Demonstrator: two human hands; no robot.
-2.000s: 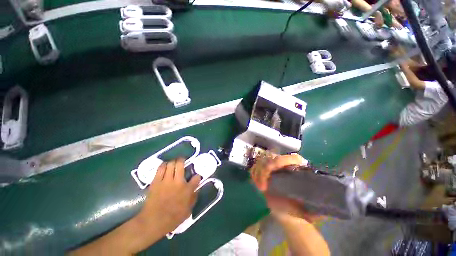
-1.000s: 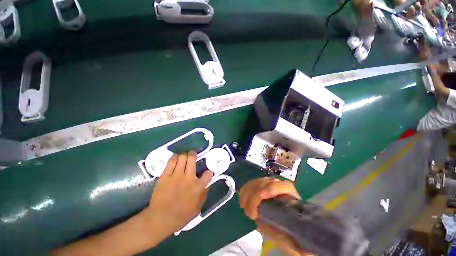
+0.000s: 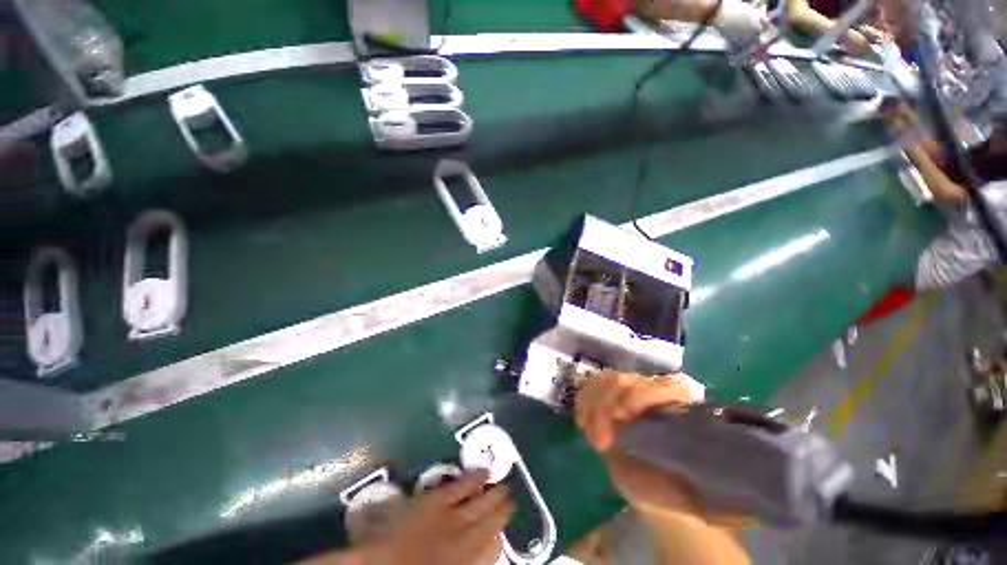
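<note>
My right hand (image 3: 652, 452) is shut around the dark grey electric screwdriver (image 3: 718, 458), with its front end at the pickup part of the screw feeder (image 3: 629, 292). The tool tip is hidden by my fingers and the feeder. My left hand (image 3: 458, 524) lies over a group of white plastic housings (image 3: 530, 502) at the bottom edge, its fingertips on the round end of the right one. The hand partly hides the others. Whether it grips them is hard to tell, as it is blurred.
Beyond the worn white strip (image 3: 331, 331), several white housings lie singly on the belt, with a stacked row of three (image 3: 417, 105) at the far side. A black cable (image 3: 922, 519) runs right from the screwdriver. Other workers' arms (image 3: 939, 177) show at upper right.
The housings under my left hand sit lower in view and are turned, with their round ends now facing up. My right hand and screwdriver have moved back up to the feeder front.
</note>
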